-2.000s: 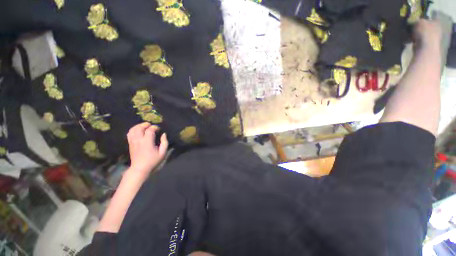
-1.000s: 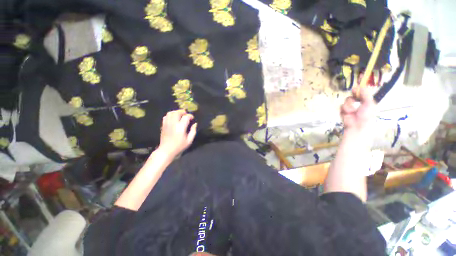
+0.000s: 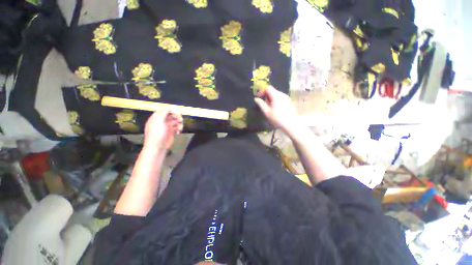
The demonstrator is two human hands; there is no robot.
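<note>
Black fabric (image 3: 181, 54) with yellow butterfly-like motifs lies over the table in front of me. A flat yellow ruler (image 3: 199, 112) lies across it near the front edge, tilted slightly down to the right. My left hand (image 3: 164, 128) grips the ruler around its middle from the near side. My right hand (image 3: 274, 107) rests on the fabric's right part, beside a motif, fingertips bent together; whether it holds something small cannot be seen. Thin pale lines (image 3: 124, 82) cross the fabric at left, and a short pale tick stands near my right fingertips.
A heap of the same fabric (image 3: 385, 36) lies at the back right, with red handles (image 3: 388, 87) beside it. A grey bar (image 3: 433, 75) is at far right. Pale sheet (image 3: 312, 52) shows beside the cloth. Wooden frames and clutter (image 3: 409, 194) sit below the table edge.
The right hand has come back from the far right and now rests on the fabric. The ruler it held up has moved onto the cloth and is in my left hand.
</note>
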